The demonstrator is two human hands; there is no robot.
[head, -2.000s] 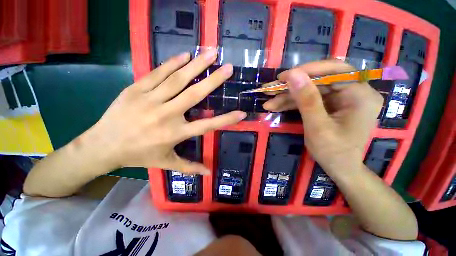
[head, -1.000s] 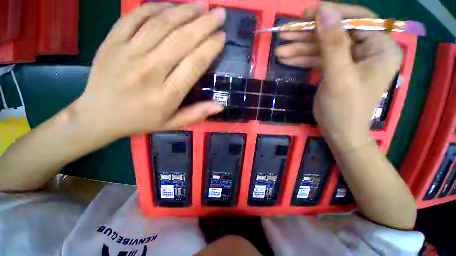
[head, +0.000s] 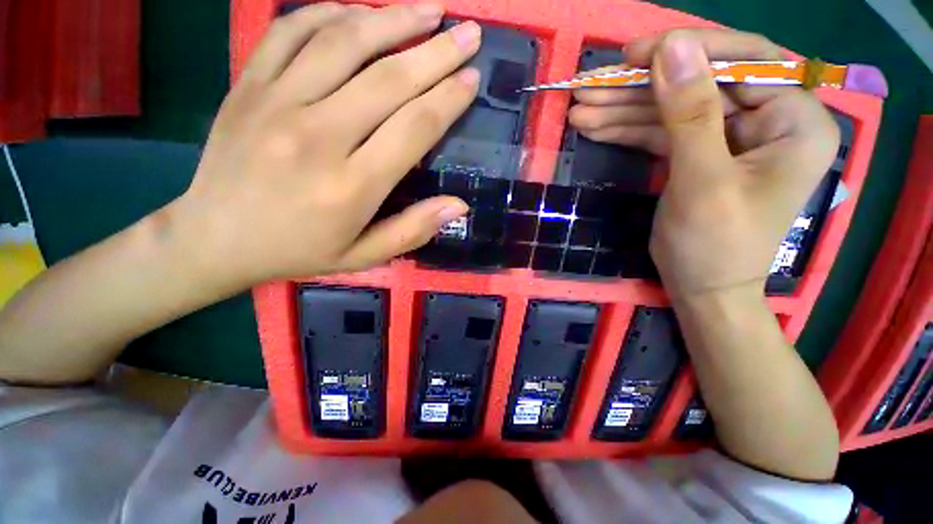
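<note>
My right hand [head: 731, 154] holds orange tweezers [head: 757, 73] with a pink-purple end like a pen. Their tip is beside a black square sticker [head: 508, 78] on the upper part of a phone [head: 481, 128] in the back row. My left hand [head: 317, 143] lies spread over the back row's left part, fingertips at that phone's left edge, thumb near its white label. It covers the phone beneath. I cannot tell if it holds anything. A glossy carrier sheet [head: 588, 230] with a grid of dark squares lies across the back-row phones between my hands.
The red foam tray [head: 402, 358] holds a front row of phones [head: 448, 363], several with a dark square near the top. More red trays stand at right [head: 900, 297] and upper left [head: 70, 67]. A yellow-and-white card [head: 18, 268] is at the left edge of the green bench [head: 102, 200].
From over the sheet, both hands have moved up to the second back-row phone, which now has a dark square on it. Since the last earlier frame, tray and phones have shifted slightly down in view.
</note>
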